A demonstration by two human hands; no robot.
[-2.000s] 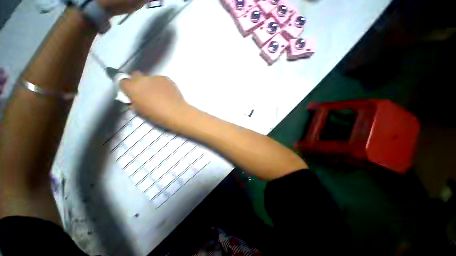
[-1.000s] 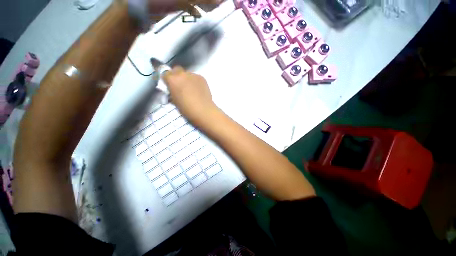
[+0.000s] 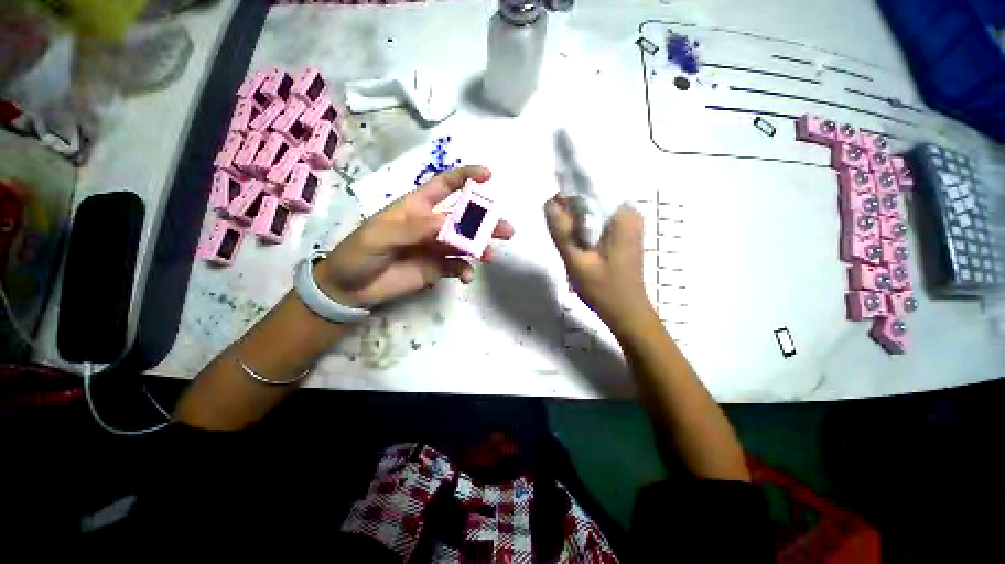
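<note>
My left hand holds a pink unit by its edges above the bench, its dark rectangular screen facing up. My right hand is just right of it, apart from the unit, closed on a crumpled white wipe; a blurred greyish tip sticks out beyond the fingers. Laid-out windows with thin dark outlines lie on the white top, partly hidden behind my right hand. A single black-outlined window lies further right.
Pink units stand grouped at left, more at right beside a grey gridded tray. A translucent bottle stands at the far side, a spare wipe near it. Blue scraps lie behind my left hand. A black device lies far left.
The view has swung left and levelled. My left hand, earlier at the top edge, is now in full view with a pink unit. My right hand still holds the wipe.
</note>
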